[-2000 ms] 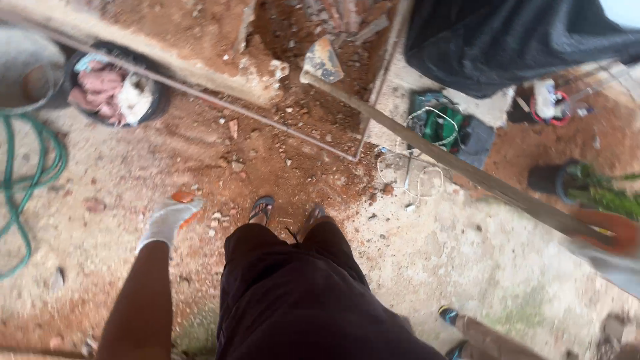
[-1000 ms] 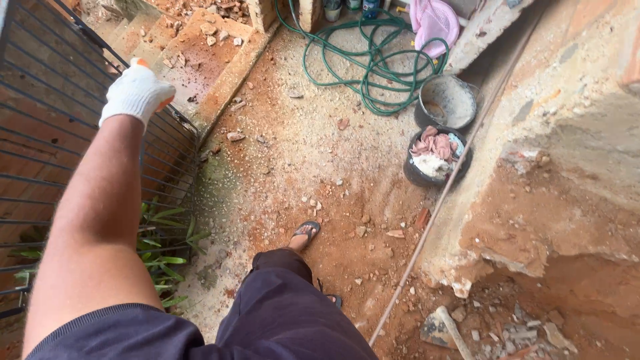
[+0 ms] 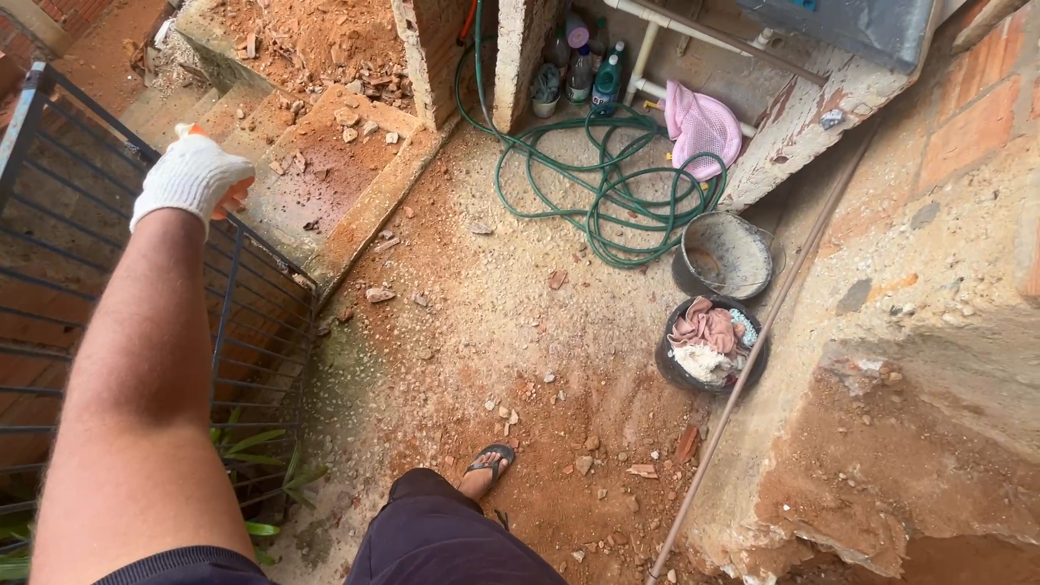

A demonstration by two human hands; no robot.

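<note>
My left hand (image 3: 195, 179), in a white knit glove with orange on the fingers, reaches out at the upper left. Its fingers curl over the top rail of a dark metal gate (image 3: 230, 305), and the palm side is hidden. My right hand is out of view. A coiled green hose (image 3: 597, 215) lies on the ground at the upper middle. To its lower right stand an empty-looking, cement-stained bucket (image 3: 725, 256) and a black bucket (image 3: 678, 378) holding pink and white cloths.
Rubble-strewn concrete steps (image 3: 325, 175) lie beyond the gate. Bottles (image 3: 605, 85) and a pink mesh basket (image 3: 700, 130) stand near the hose. A thin long pipe (image 3: 731, 406) runs along the broken wall (image 3: 894, 431) at right. Loose stones (image 3: 583, 465) dot the dirt around my sandaled foot (image 3: 490, 467).
The view has swung widely left. My left hand has moved from beside my legs to the gate rail. Two seconds ago a long-handled tool reached to a gloved hand at the right edge; neither shows now.
</note>
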